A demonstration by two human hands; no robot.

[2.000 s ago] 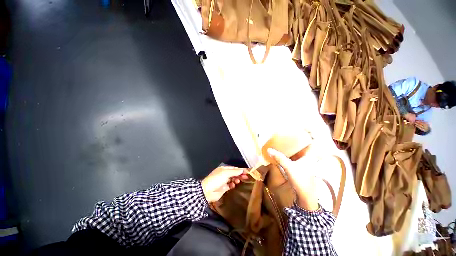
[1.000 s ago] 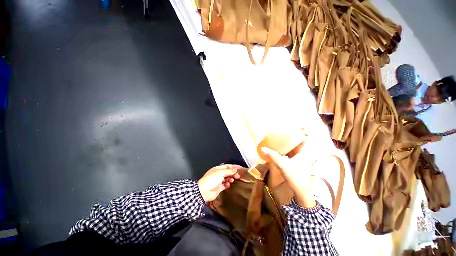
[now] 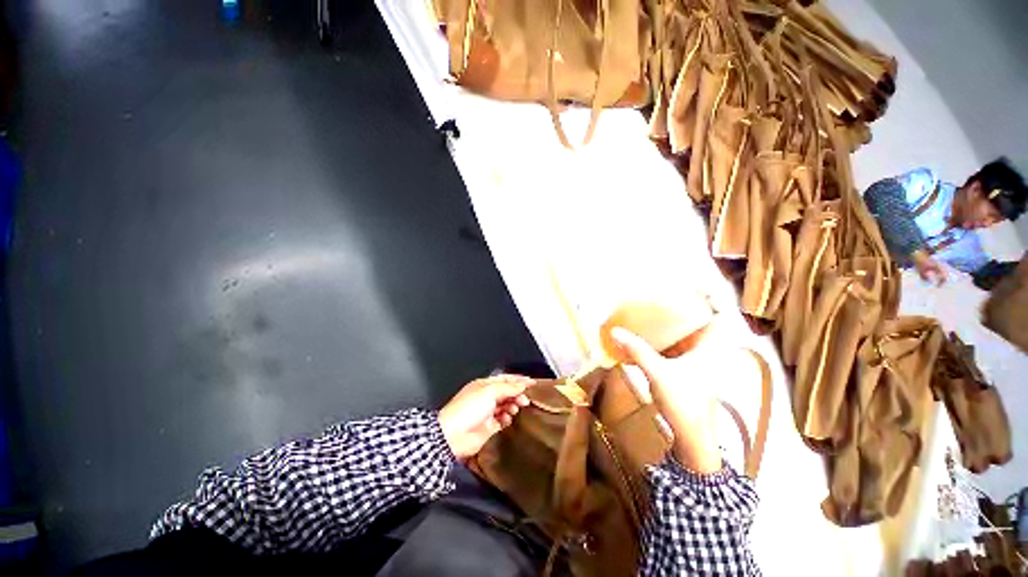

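Note:
A brown handbag [image 3: 620, 451] lies at the table edge and over my lap. My left hand [image 3: 487, 415] pinches a brown strip with a pale yellow tip, the zipper end [image 3: 573, 392], and holds it out from the bag corner. My right hand [image 3: 674, 394] grips an amber glue bottle [image 3: 654, 327], tilted, partly washed out by glare. Its pale nozzle points down at the zipper end; whether it touches cannot be told. The bag's thin handle loop stands to the right of my right hand.
A long overlapping row of brown bags [image 3: 812, 282] runs along the table's far side. Another bag [image 3: 541, 51] lies at the top. The white table [image 3: 564, 214] borders a dark grey floor. A person [image 3: 941, 225] is across the table at right.
My left hand has shifted slightly left with the strip. The bottle moved slightly left, then back right. The person across the table has moved, and a brown bag now shows at the right edge.

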